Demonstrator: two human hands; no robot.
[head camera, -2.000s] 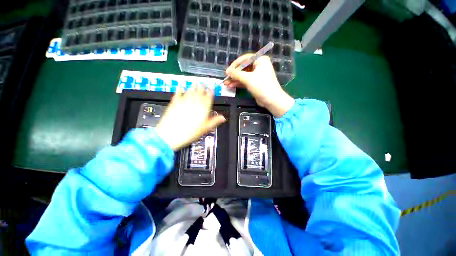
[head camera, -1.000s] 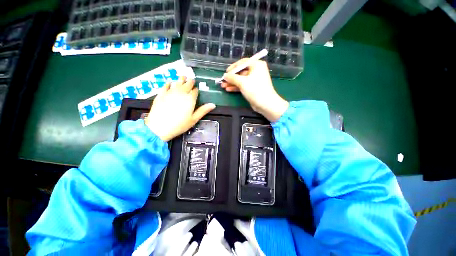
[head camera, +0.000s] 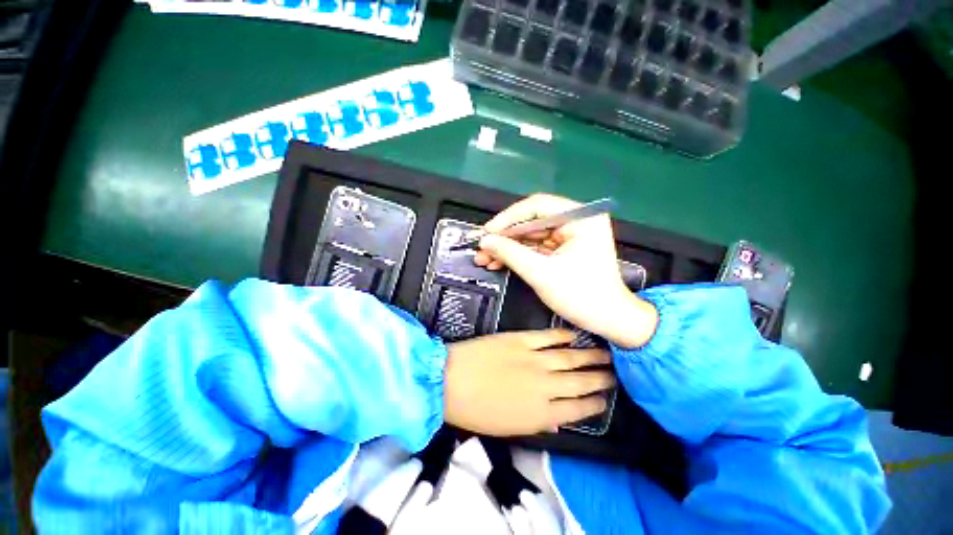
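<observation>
A black foam phone tray (head camera: 280, 225) lies tilted in front of me with several open-backed phones in it. My right hand (head camera: 570, 261) holds tweezers (head camera: 570, 216), their tip at the top end of the second phone from the left (head camera: 460, 282). Whether the tip grips a small part cannot be told. My left hand (head camera: 528, 384) lies flat, palm down, over the lower part of the tray and the third phone (head camera: 596, 418), holding nothing that I can see. The leftmost phone (head camera: 366, 235) is partly covered by my left sleeve.
A sticker sheet (head camera: 329, 123) with blue pieces lies behind the tray, another sheet (head camera: 355, 16) beyond it. Stacked component trays (head camera: 617, 89) stand at the back. Small white scraps (head camera: 487, 138) lie on the green mat. Another phone (head camera: 754, 274) shows right of my right sleeve. A grey bar is at upper right.
My left hand has left the sticker sheet and now lies over the tray. My right hand has moved the tweezers from the mat to the second phone. The tray appears more tilted in view.
</observation>
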